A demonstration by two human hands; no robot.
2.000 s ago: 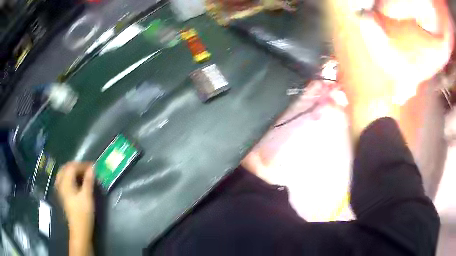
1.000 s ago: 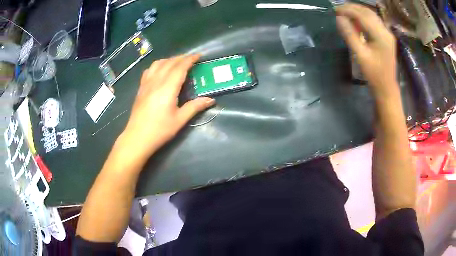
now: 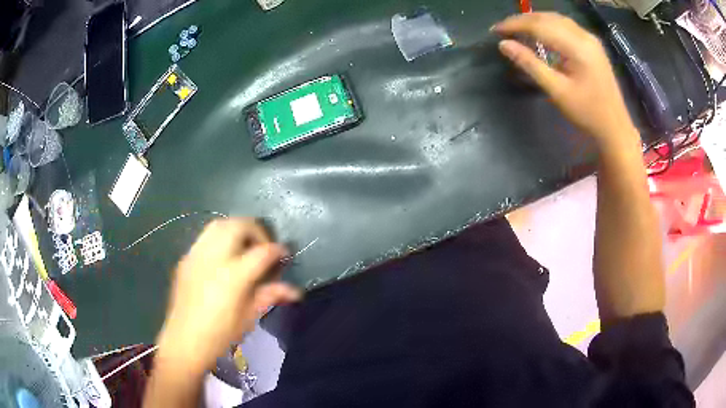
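Observation:
The dark phone frame (image 3: pixel 356 111) lies on the green mat with the green circuit board (image 3: pixel 283 116) in it, a white square label on the board. My left hand (image 3: pixel 227 279) is near the mat's front edge, its fingers closed on a thin silvery solder wire (image 3: pixel 177 219). The wire trails left and a short end sticks out past the fingertips. My right hand (image 3: pixel 569 76) is over the mat's right part, slightly blurred, with thumb and index finger apart. No held thing shows clearly in it; a small item between its fingers is unclear.
At left are a middle frame (image 3: pixel 161 107), a white LCD module (image 3: pixel 129 185), a dark phone (image 3: pixel 106 64), small blue-grey parts (image 3: pixel 185 43), keypads (image 3: pixel 89 247) and clear dishes (image 3: pixel 64 106). A clear bag (image 3: pixel 419 36) lies behind the board. Black cables (image 3: pixel 681 131) are at right.
My left hand has let go of the phone frame, moved toward the front edge and taken hold of the solder wire. My right hand stays at the right. The view has shifted.

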